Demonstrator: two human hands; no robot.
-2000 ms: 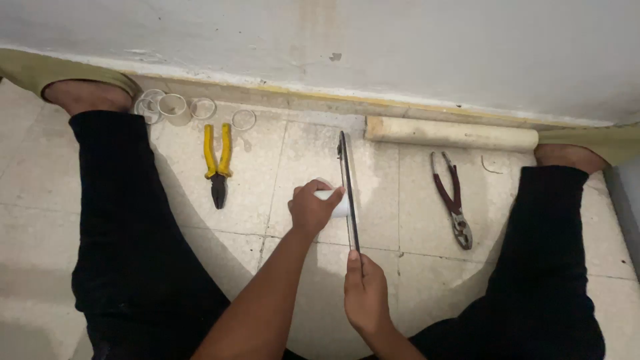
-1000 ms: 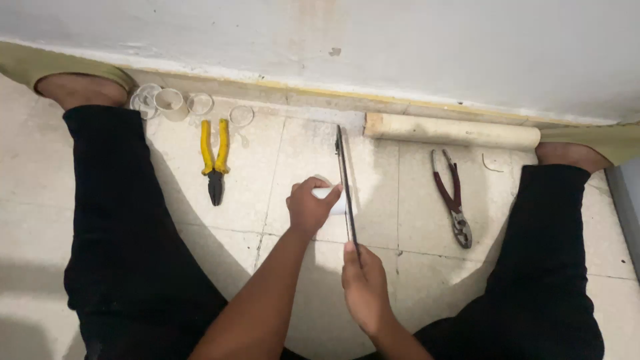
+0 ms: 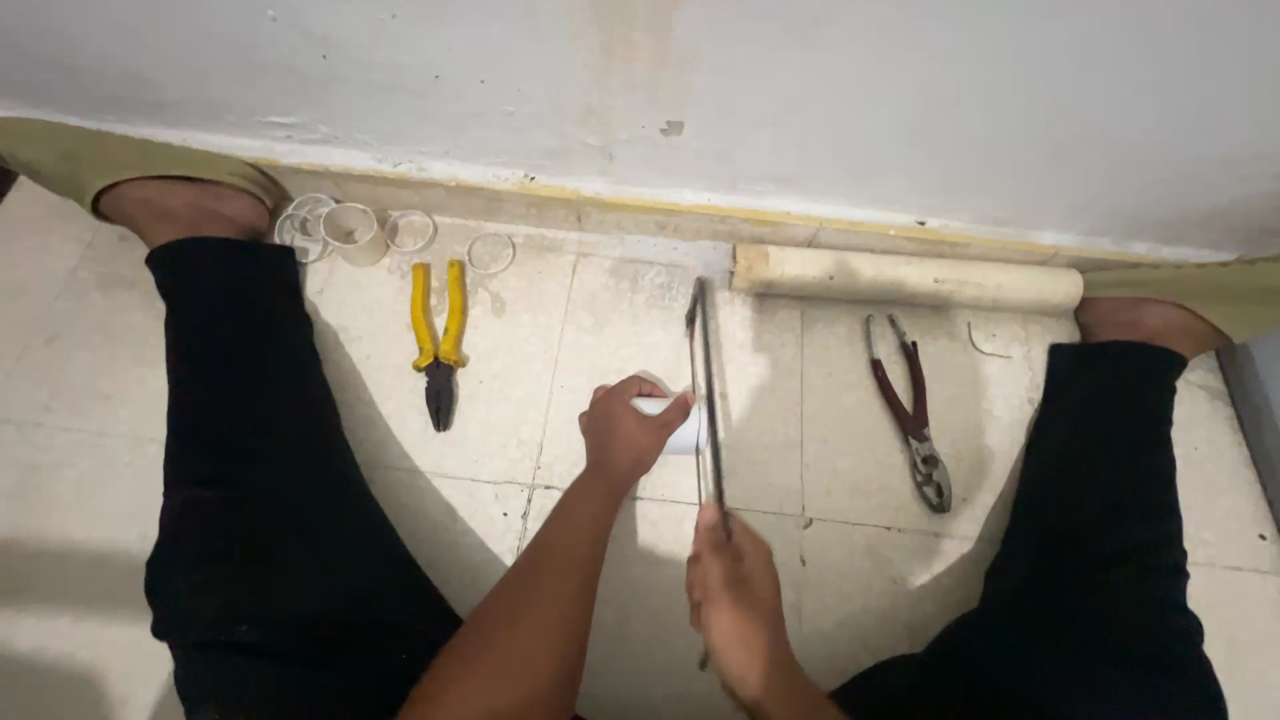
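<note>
My left hand [image 3: 628, 428] grips a short white plastic pipe piece [image 3: 680, 432] against the tiled floor. Closed around the handle of a hacksaw [image 3: 711, 400] is my right hand [image 3: 735, 600], nearer to my body. The saw's frame points away toward the wall, and its thin blade crosses the pipe's right end, just right of my left thumb. My right hand hides the handle. How deep the blade sits in the pipe cannot be told.
Combination pliers with yellow grips [image 3: 438, 340] lie at left, below several cut pipe rings [image 3: 409, 232]. A long cream pipe [image 3: 905, 278] lies along the wall [image 3: 640, 90]. Slip-joint pliers [image 3: 912, 415] and a bent wire [image 3: 987, 341] are at right. My legs flank the floor area.
My right hand and the hacksaw have shifted a little toward my body since a second ago. My left hand stays around the white pipe piece.
</note>
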